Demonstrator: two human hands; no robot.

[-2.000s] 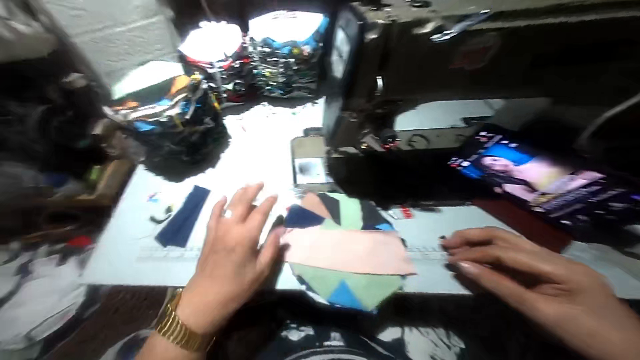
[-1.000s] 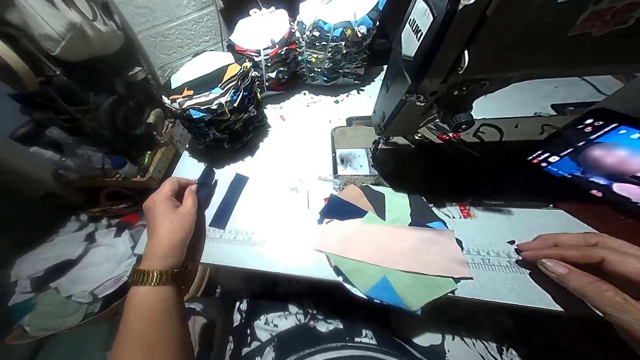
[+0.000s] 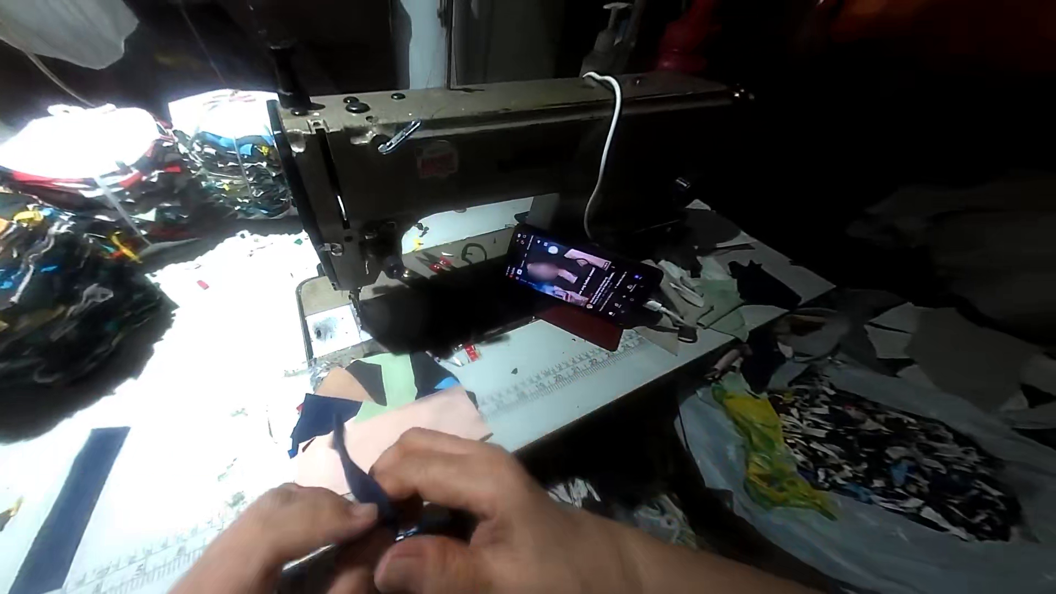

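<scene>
My left hand (image 3: 289, 528) and my right hand (image 3: 478, 503) meet at the bottom centre, both gripping a narrow dark blue fabric strip (image 3: 359, 478). Something dark with a shiny part is between the fingers; I cannot tell what it is. Just beyond my hands lies a patchwork fabric piece (image 3: 398, 381) in green, tan, dark and blue, with a pale pink fabric strip (image 3: 437, 418) across it. Another dark blue strip (image 3: 78, 503) lies flat at the left. The sewing machine (image 3: 495, 148) stands behind the patchwork, its needle area just left of and beyond the fabric.
Tied bundles of layered fabric scraps (image 3: 239, 165) stand at the left. A phone (image 3: 569, 276) with a lit screen leans in front of the machine, with a white cable (image 3: 610, 148) nearby. Scraps (image 3: 718, 297) lie on the table's right end, and a plastic bag of shredded cloth (image 3: 891, 454) is beyond its edge.
My left hand has come from the left side of the table, where it was at a dark strip, to meet my right hand in front of the patchwork. The view has swung right.
</scene>
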